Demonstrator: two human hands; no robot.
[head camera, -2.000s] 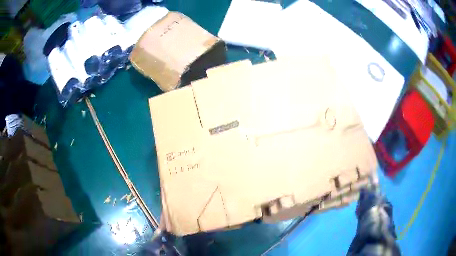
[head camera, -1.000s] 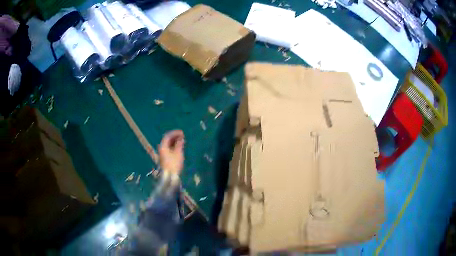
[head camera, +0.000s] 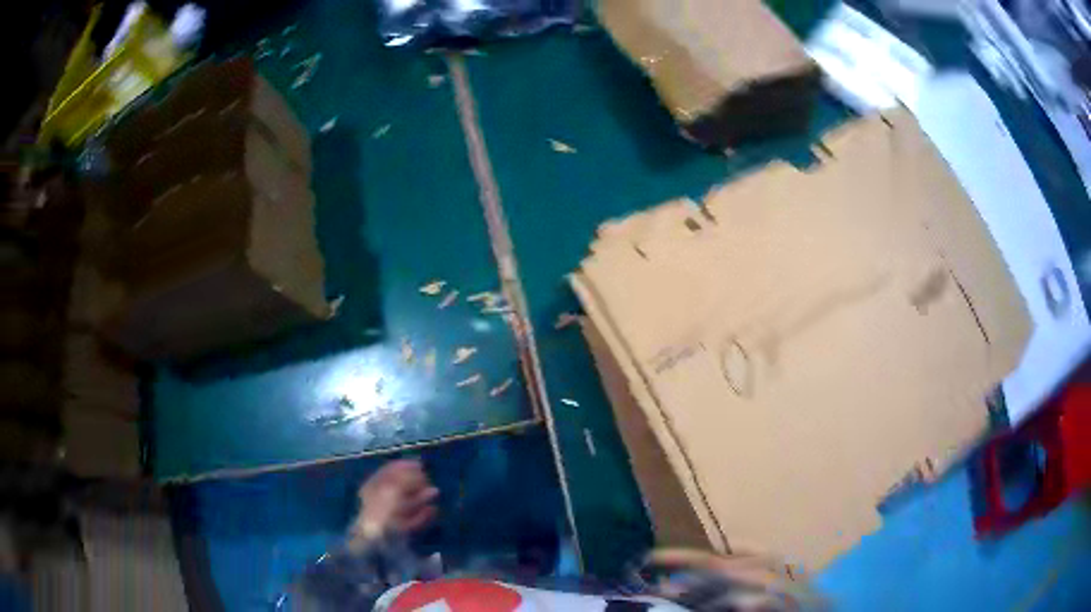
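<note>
A stack of flat brown die-cut box blanks (head camera: 826, 359) lies at the right, its notched edges towards the far side and lower right. The top sheet has small dark print. My left hand (head camera: 398, 500) is blurred at the lower middle, left of the stack and apart from it, with fingers partly curled and nothing visible in it. My right hand (head camera: 724, 574) is at the bottom, by the near edge of the stack, blurred and partly cut off; its grip is unclear. A close-set row of folded brown cartons (head camera: 192, 215) stands at the left.
A closed brown carton (head camera: 718, 60) is at the far side, beside clear plastic film (head camera: 479, 18). White sheets (head camera: 1017, 215) lie at far right. A red plastic item (head camera: 1035, 460) is beyond the right edge. Scraps and a pale strip (head camera: 491, 215) are on the green table (head camera: 419, 179).
The view has swung left, showing more of the carton row. The blank stack now lies at another angle, notched edge facing away. My right hand has come into view by its near edge.
</note>
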